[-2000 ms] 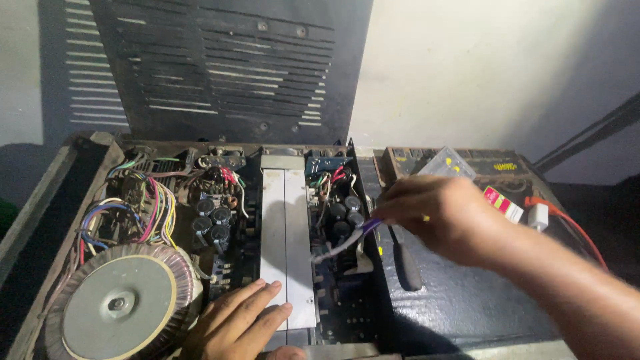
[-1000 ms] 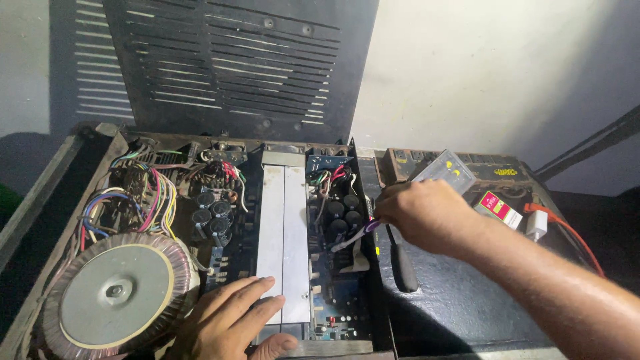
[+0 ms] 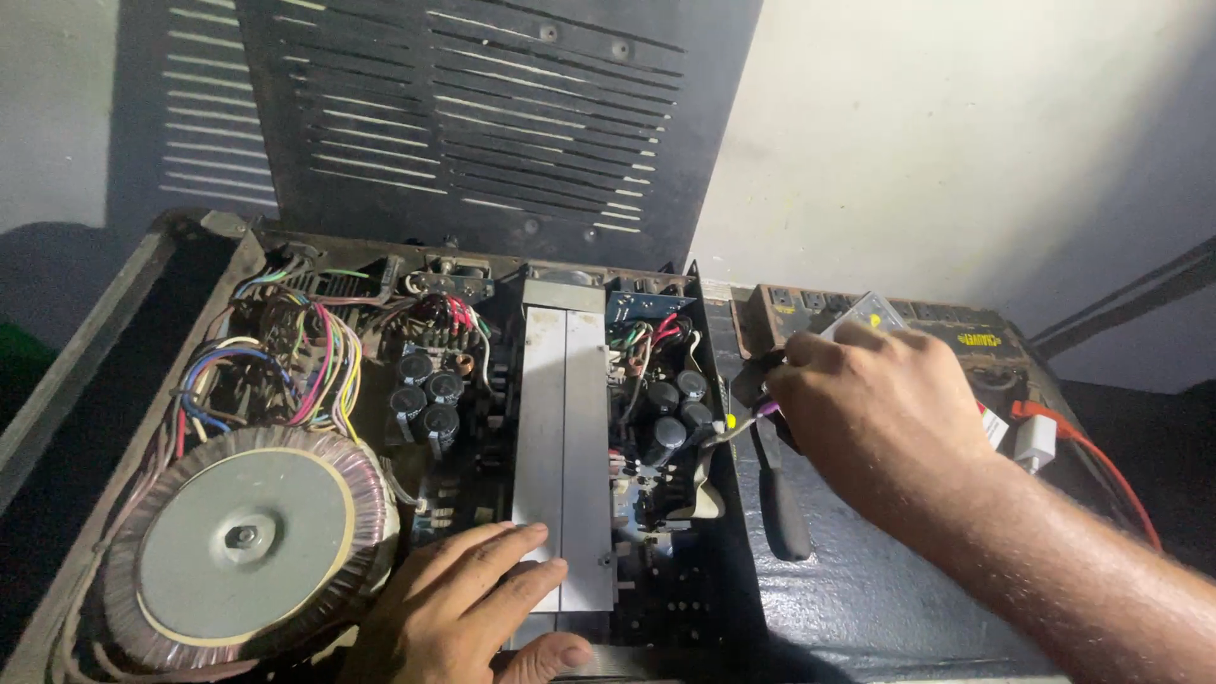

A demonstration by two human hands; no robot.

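Observation:
An audio amplifier chassis (image 3: 698, 608) lies open, showing a toroidal transformer (image 3: 245, 546), a long aluminium heatsink cover (image 3: 562, 456), black capacitors (image 3: 426, 394) and bundles of coloured wires (image 3: 328, 366). My left hand (image 3: 475, 598) rests with fingers spread on the lower end of the heatsink cover, holding nothing. To the right of the chassis, my right hand (image 3: 869, 399) is closed around a thin tool (image 3: 765, 410) with a purple part near the fingers; most of it is hidden. Just below that hand lies a black-handled tool (image 3: 784, 513) on a black case.
A slotted black metal panel (image 3: 560, 123) stands upright behind the chassis. On the black case (image 3: 893, 589) at the right are a rusty Chauvet power strip (image 3: 959, 332), a clear plastic box (image 3: 879, 309), a white adapter (image 3: 1040, 442) and an orange cable (image 3: 1111, 475).
My right hand has moved from beside the chassis edge to the right, over the clear box's near end. My left hand stays on the heatsink cover.

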